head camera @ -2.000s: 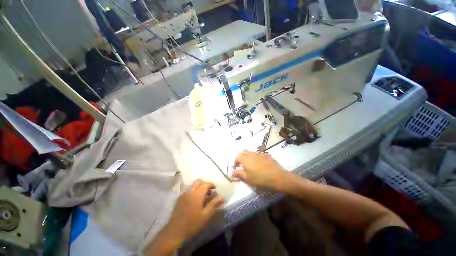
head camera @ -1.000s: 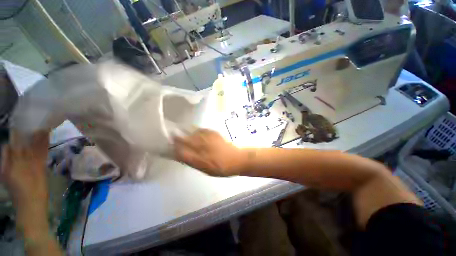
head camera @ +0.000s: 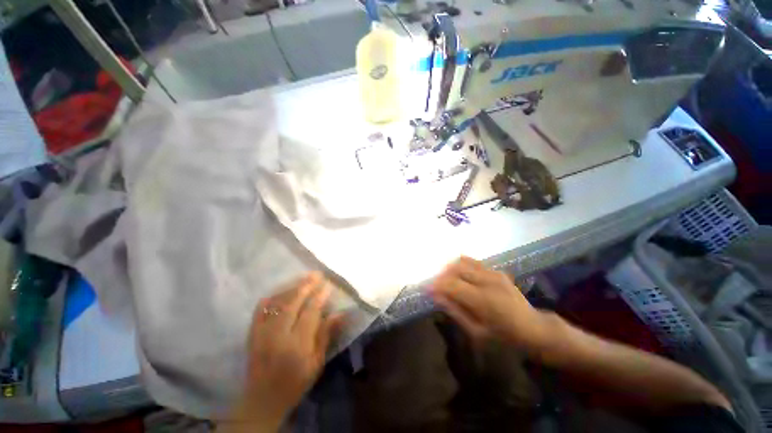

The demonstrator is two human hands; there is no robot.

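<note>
A light grey-beige garment piece (head camera: 199,220) lies spread on the table left of the needle, its front part reaching the table's front edge. My left hand (head camera: 292,334) lies flat on the cloth near that edge, fingers slightly spread. My right hand (head camera: 482,296) is over the front edge, right of the cloth's corner, blurred; whether its fingers hold anything cannot be told. The presser foot and needle area (head camera: 436,139) is brightly lit, with no cloth seen under it. The white sewing machine (head camera: 584,93) has a blue stripe and "JACK" lettering.
A pale yellow plastic piece (head camera: 378,76) stands left of the needle. A brown bundle (head camera: 526,182), grey metal blades (head camera: 497,131) and a small metal attachment (head camera: 461,196) lie on the bed. A white perforated basket (head camera: 664,296) holding cloth is at right. A control panel (head camera: 692,146) is at the table's right end.
The garment piece, earlier lifted and blurred at the left, now lies spread on the table. My left hand has come from the far left onto it. My right hand has moved right and down.
</note>
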